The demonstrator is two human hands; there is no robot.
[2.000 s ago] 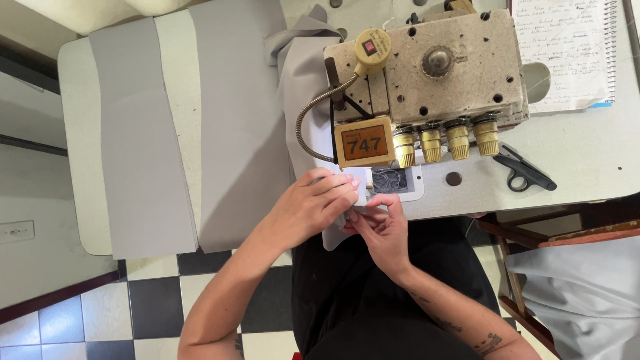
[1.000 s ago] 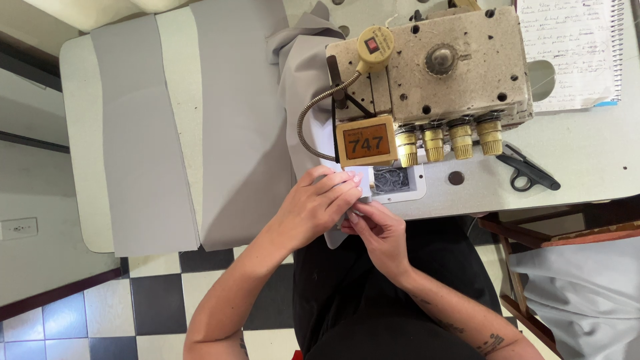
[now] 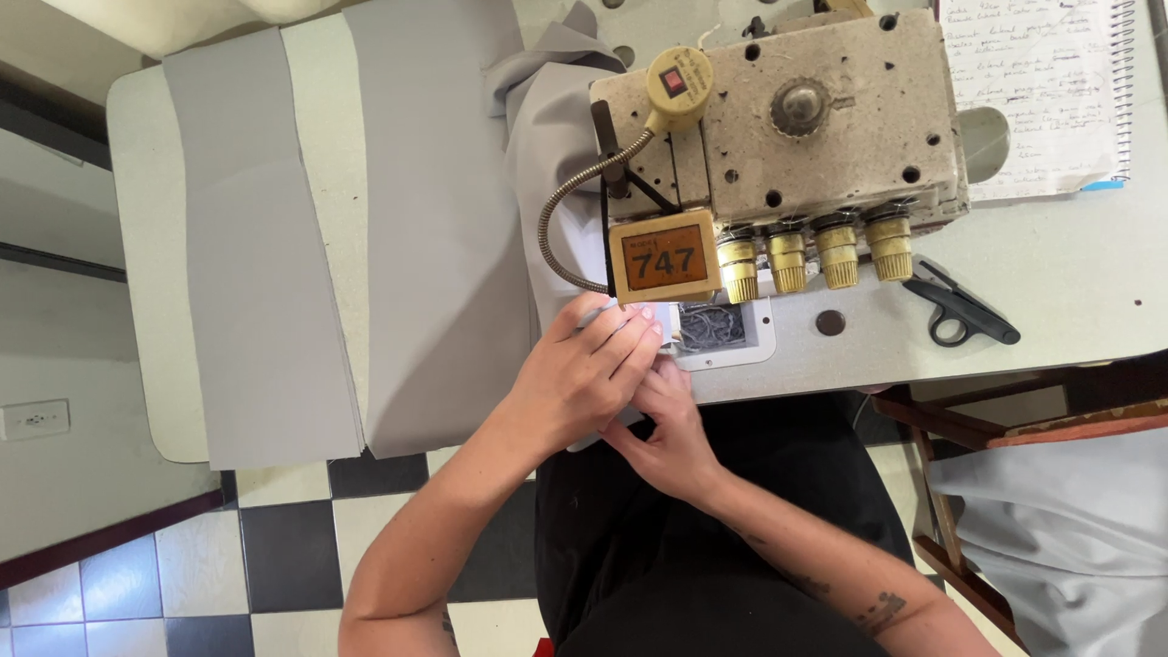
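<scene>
An overlock sewing machine (image 3: 803,119) with brass-coloured tension knobs stands on the table. My left hand (image 3: 593,365) lies over grey fabric (image 3: 557,201) at the machine's front, its fingertips just below the lamp and badge. Close beside it, lower right, my right hand (image 3: 671,424) has its fingers at the fabric's edge, with thumb and fingers bent; its hold is partly hidden under my left hand. The fabric runs back along the machine's left side and hangs a little over the table's front edge. The needle area is hidden by the machine head.
Grey fabric panels (image 3: 438,182) (image 3: 251,255) lie at the left. Black thread snips (image 3: 963,310) rest right of the machine, near a spiral notebook (image 3: 1040,100) with handwriting. Thread scraps fill an opening (image 3: 712,327) by my fingers. Grey cloth (image 3: 1068,520) hangs over a wooden chair at right.
My right hand has shifted a little from beside my left fingertips to lower down, close under my left hand. My left hand stays on the fabric by the machine.
</scene>
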